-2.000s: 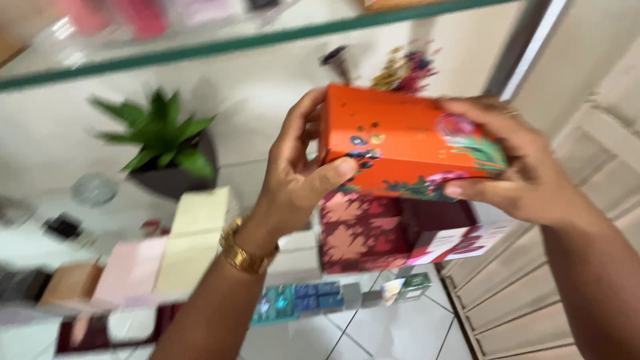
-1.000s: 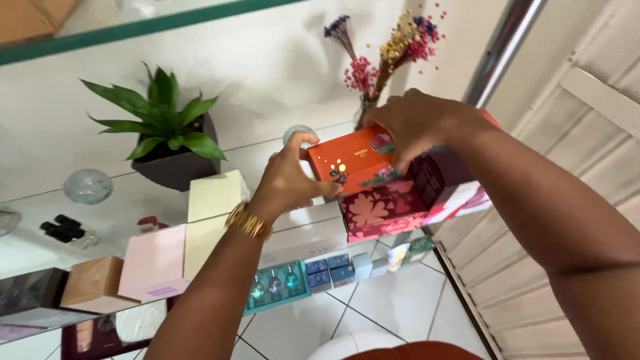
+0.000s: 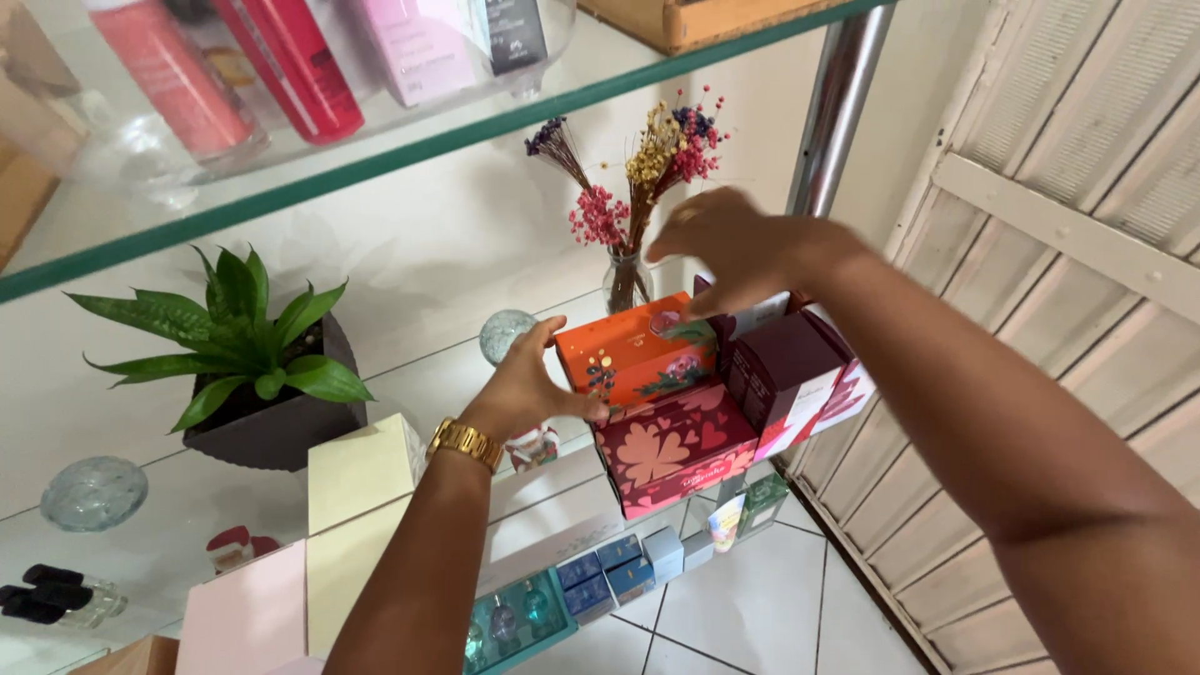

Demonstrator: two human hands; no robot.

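Observation:
An orange box with a floral print (image 3: pixel 637 347) stands on the glass shelf, behind a dark red box with pink clover and heart shapes (image 3: pixel 675 445). My left hand (image 3: pixel 534 384), with a gold watch at the wrist, touches the orange box's left end, thumb at its lower front corner and fingers at its back. Above the right end of that box is my right hand (image 3: pixel 741 248), slightly blurred, its fingers apart and nothing held. Dark maroon boxes (image 3: pixel 783 366) adjoin both boxes on the right.
Dried flowers in a glass vase (image 3: pixel 626 281) stand behind the orange box. A potted plant (image 3: pixel 272 375), cream boxes (image 3: pixel 361 478) and a pink box (image 3: pixel 244 600) are at the left. An upper glass shelf's edge (image 3: pixel 450 145) crosses above; a metal post (image 3: pixel 834 122) rises at the right.
The orange box, held up in both hands at first, now rests behind the dark red box. My right hand has come away from it; my left hand remains at its left end.

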